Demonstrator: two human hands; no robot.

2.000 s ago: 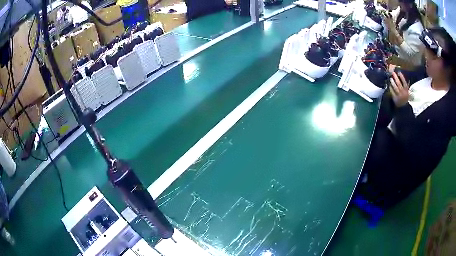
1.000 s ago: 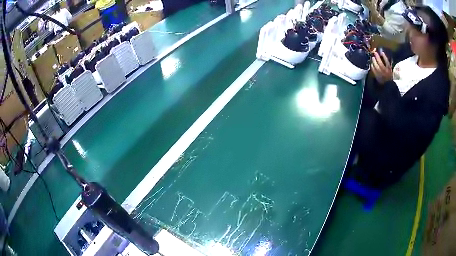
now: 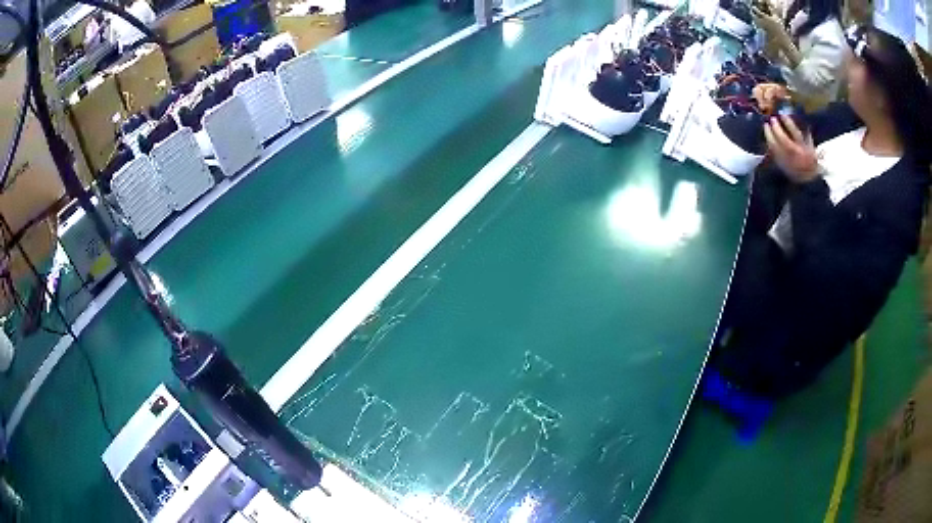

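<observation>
Neither my left hand nor my right hand is in the picture. Nearest in front of me, a black electric screwdriver (image 3: 245, 411) hangs tilted from above, its thin bit pointing down. Behind and left of it stands a white-grey screw feeder (image 3: 169, 465) with a dark open hopper, cut off by the bottom edge. Part of a white work mat (image 3: 353, 501) shows at the bottom edge, right of the feeder.
The green bench (image 3: 491, 306) has a pale dividing strip (image 3: 409, 260). White bracketed cameras with black heads (image 3: 616, 97) stand at the far right. A seated person (image 3: 848, 225) handles something beside them. White ribbed units (image 3: 233, 135) line the left, before cardboard boxes (image 3: 143, 77).
Since one second ago the view has shifted, so the bench things sit slightly lower and further right, and more of the feeder shows. The seated person's head has turned and their hands have moved.
</observation>
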